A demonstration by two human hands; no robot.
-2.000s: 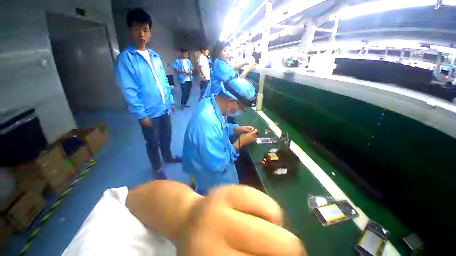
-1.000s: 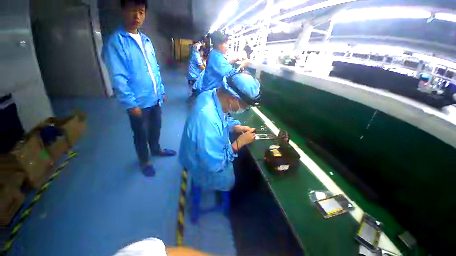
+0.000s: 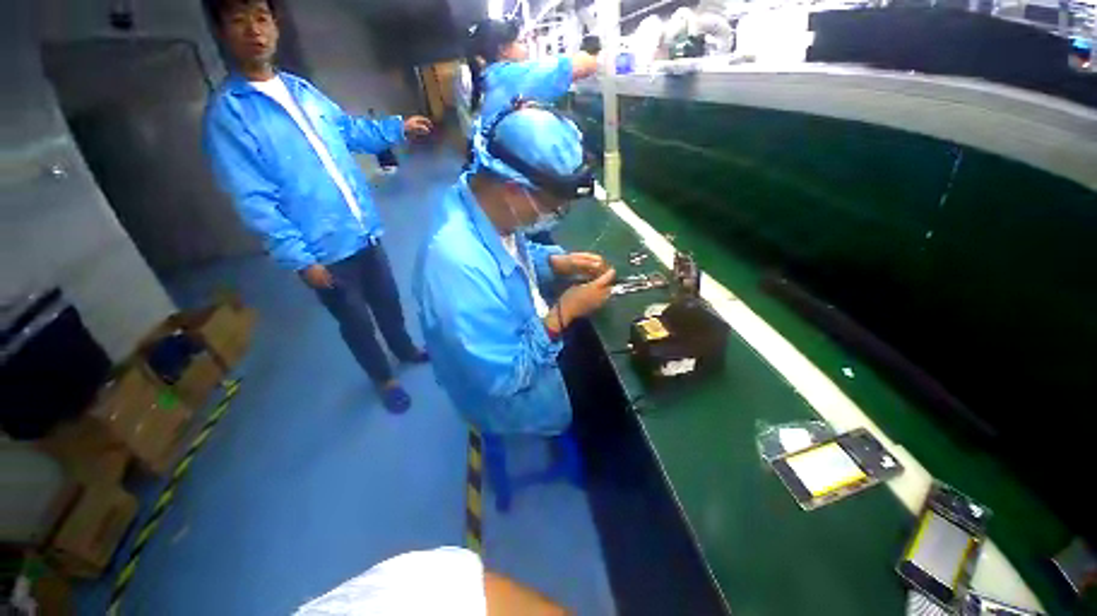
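Part-assembled phones lie on the green mat at the lower right. One phone (image 3: 825,468) has a dark frame and a white block with yellow edges, with clear plastic film (image 3: 788,440) under its left end. A second similar phone (image 3: 943,546) lies nearer, angled, with white pieces beside it. Part of a third dark item is cut off at the right edge. My left forearm and white sleeve show at the bottom centre, but the hand is out of the picture. My right hand is not in view.
A black box-shaped device (image 3: 677,345) with labels stands on the bench. Beyond it a seated worker (image 3: 499,301) in blue handles small parts. A standing person (image 3: 301,181) in blue is on the left walkway. Cardboard boxes (image 3: 156,403) line the wall. A white rail (image 3: 770,343) runs along the bench.
My hand, blurred in front two seconds ago, has dropped out of the picture. The view has shifted. The standing person has raised an arm and points sideways.
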